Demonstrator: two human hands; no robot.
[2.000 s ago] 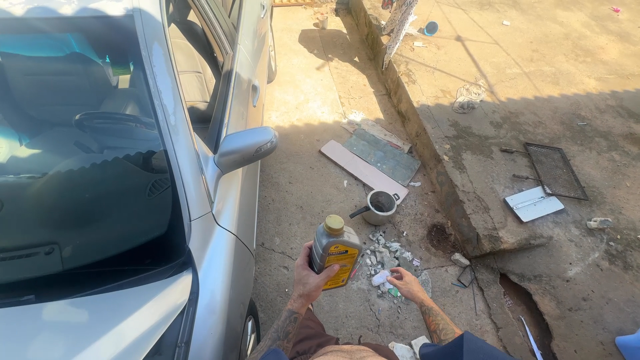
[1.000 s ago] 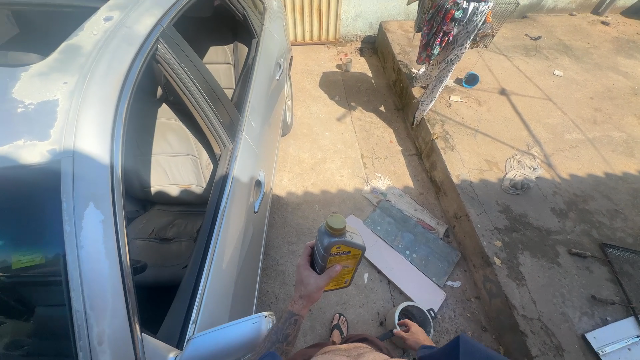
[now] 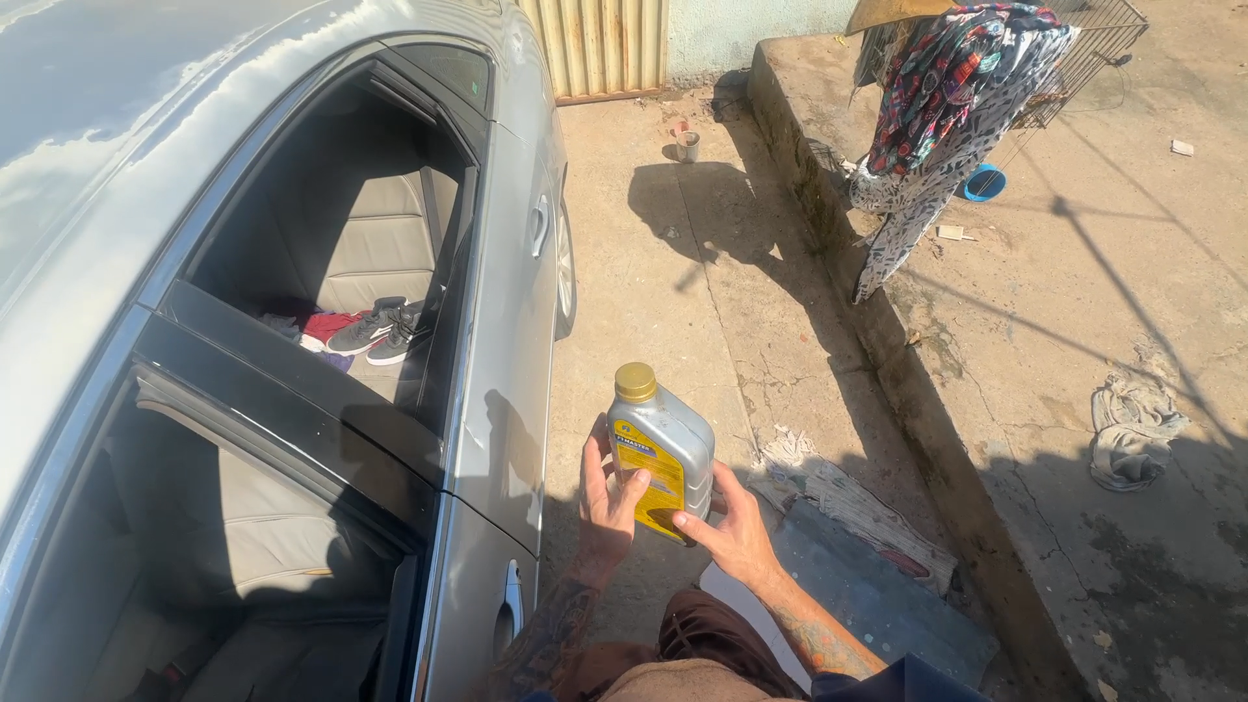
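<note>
A grey plastic motor oil bottle (image 3: 690,439) with a gold screw cap and a yellow label is held upright, slightly tilted, in front of my body. My left hand (image 3: 609,492) grips its left side, the thumb across the label. On the lower right side of the bottle rests my right hand (image 3: 731,526), its thumb near the bottom of the label. The cap is on. Close by on the left stands a silver car (image 3: 507,370) with its side windows down.
Flat boards (image 3: 868,585) and a rag (image 3: 877,526) lie on the concrete at lower right. A raised concrete ledge (image 3: 926,419) runs along the right. Cloths (image 3: 936,107) hang on a wire rack (image 3: 1102,49); a blue bowl (image 3: 983,182) and a can (image 3: 687,146) stand farther off.
My right hand, which was at the pot a second ago, is now on the bottle together with my left. The view has shifted forward along the car.
</note>
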